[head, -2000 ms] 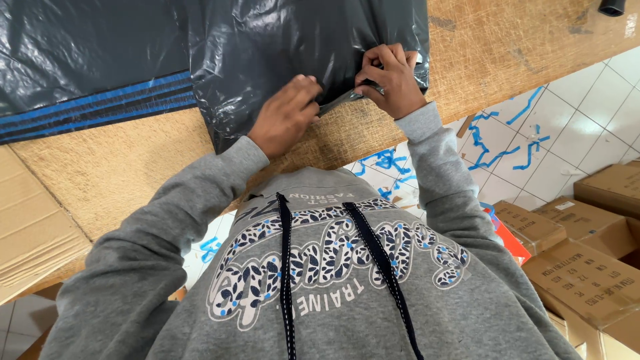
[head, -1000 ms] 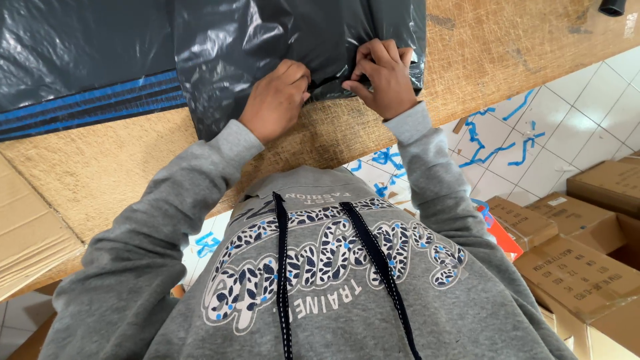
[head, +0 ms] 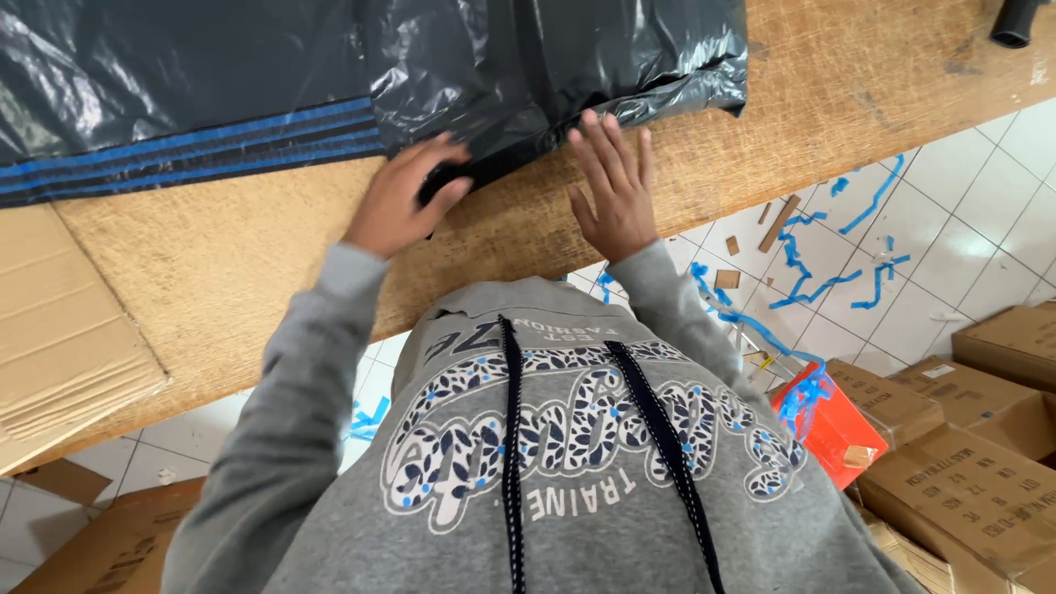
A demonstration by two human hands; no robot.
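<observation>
A large black plastic bag (head: 462, 66), glossy and creased, lies on the wooden table with its near edge folded over. At the left end of that fold is my left hand (head: 408, 194), slightly blurred, its thumb and fingers curled around a dark bit of the plastic. My right hand (head: 613, 186) is palm down with spread fingers, the fingertips at the bag's near edge and nothing gripped. To the left, partly beside the creased bag, more dark plastic (head: 181, 74) shows blue stripes along its near edge.
Flat cardboard (head: 70, 322) covers the table's left part. A black tube (head: 1013, 23) is at the upper right. Below the table edge, the tiled floor holds blue tape scraps (head: 796, 256), a red box (head: 829, 429) and several cardboard boxes (head: 965, 495).
My right hand has let go of the plastic it pinched and its fingers are now spread. My left hand has moved left along the bag's near edge.
</observation>
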